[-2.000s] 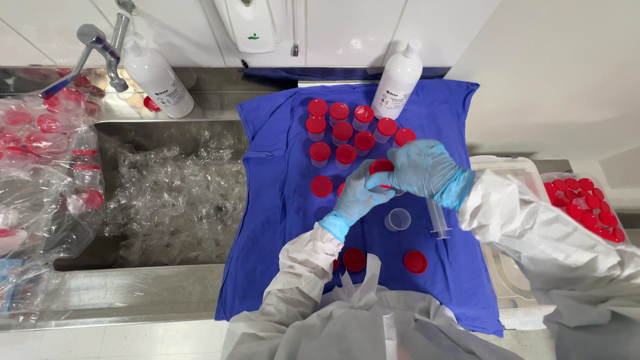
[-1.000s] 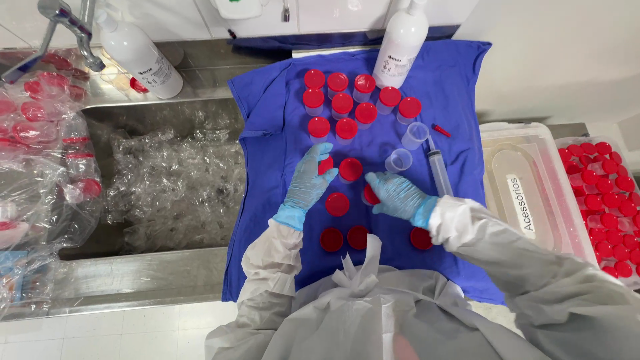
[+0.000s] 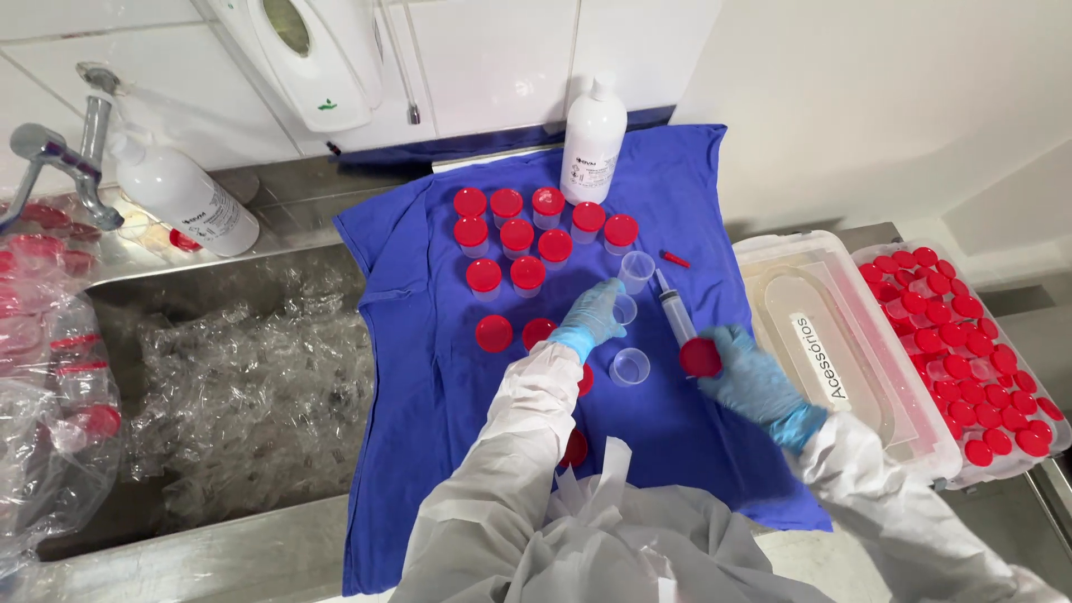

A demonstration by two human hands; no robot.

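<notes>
My left hand (image 3: 596, 313), in a light blue glove, has its fingers on a clear plastic cup (image 3: 624, 309). One open cup (image 3: 637, 272) stands behind it and another (image 3: 629, 367) in front. My right hand (image 3: 748, 373), gloved too, grips a red screw lid (image 3: 700, 358) beside a plastic syringe (image 3: 675, 309), whose lower end is hidden. A small red cap (image 3: 675, 259) lies near the syringe tip. Several cups with red lids (image 3: 517, 235) stand in rows on the blue cloth (image 3: 452, 368). Loose red lids (image 3: 493, 333) lie nearer me, some partly behind my left arm.
A white bottle (image 3: 595, 142) stands at the cloth's back edge. To the left is a steel sink (image 3: 251, 394) full of clear plastic wrappers, with a tap (image 3: 71, 163) and another bottle (image 3: 188, 197). To the right are a lidded plastic box (image 3: 825, 335) and a tray of red-lidded cups (image 3: 963, 360).
My left hand has moved from the lids to the clear cups. The right hand has moved right and holds a red lid beside the syringe. One more open cup stands on the cloth.
</notes>
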